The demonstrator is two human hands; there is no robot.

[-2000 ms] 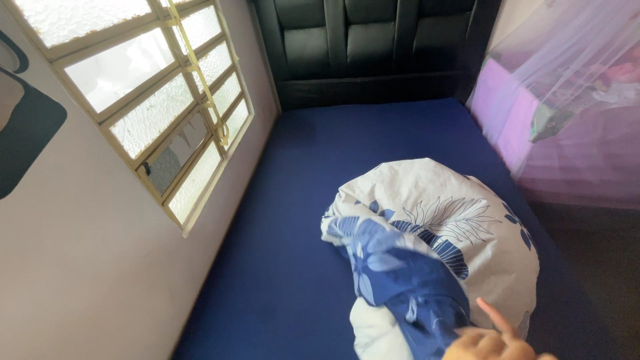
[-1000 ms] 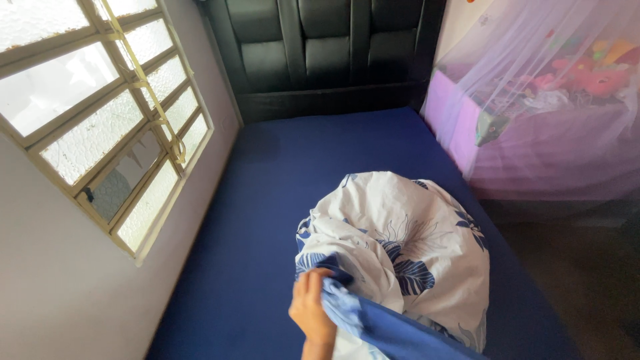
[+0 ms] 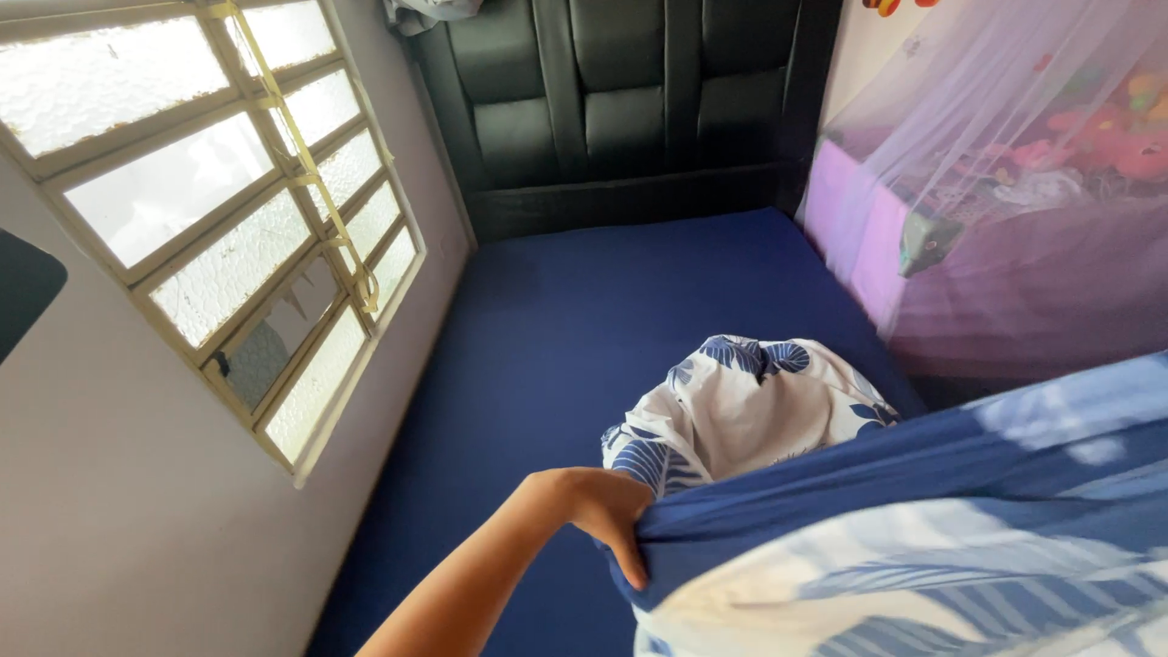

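My left hand (image 3: pixel 613 511) grips the edge of a blue and white leaf-patterned fabric cover (image 3: pixel 894 484), which stretches from it to the right edge of the view. My right hand is out of view. Behind the raised cloth, a bunched white part (image 3: pixel 757 411) with dark blue leaves lies on the mattress, which has a plain navy fitted sheet (image 3: pixel 547 319). The cloth hides the lower right of the bed.
A black padded headboard (image 3: pixel 630 119) closes the far end of the bed. Along the left wall is a louvered window (image 3: pixel 237 210) with a yellow strap (image 3: pixel 319 182). A purple bed or crib (image 3: pixel 1031 283) under mosquito netting (image 3: pixel 922 119) stands at the right.
A second ago my left hand held the cloth low over the pile; now the cloth is raised and stretched out to the right. The bunched part has changed shape.
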